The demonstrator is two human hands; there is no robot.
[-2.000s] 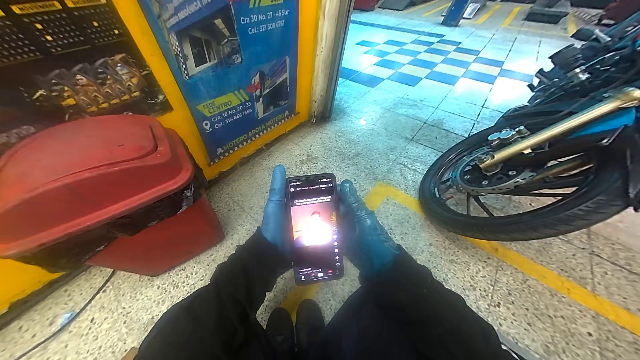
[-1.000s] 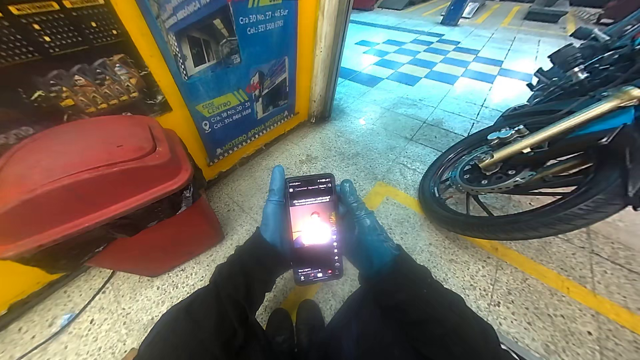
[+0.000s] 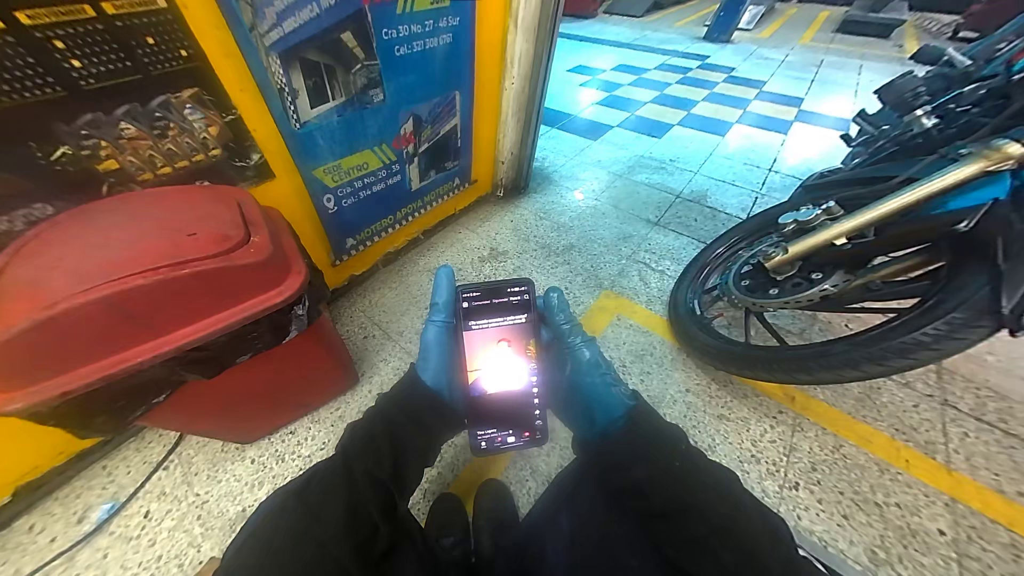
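Observation:
A smartphone (image 3: 504,368) with its screen lit is held upright between my two gloved hands, above my dark shoes. My left hand (image 3: 440,344), in a blue glove, grips the phone's left edge with the thumb pointing up along it. On the other side my right hand (image 3: 584,368), in a blue glove too, rests against the right edge. The fingers of both hands behind the phone are hidden. A bright picture fills the middle of the screen, with small writing above and below it.
A red plastic bin (image 3: 256,384) with a black liner stands at the left, beside a blue printed banner (image 3: 384,104) on a yellow frame. A cable (image 3: 120,512) lies on the floor. At right is a motorcycle's front wheel (image 3: 800,352), near a yellow floor line (image 3: 864,440).

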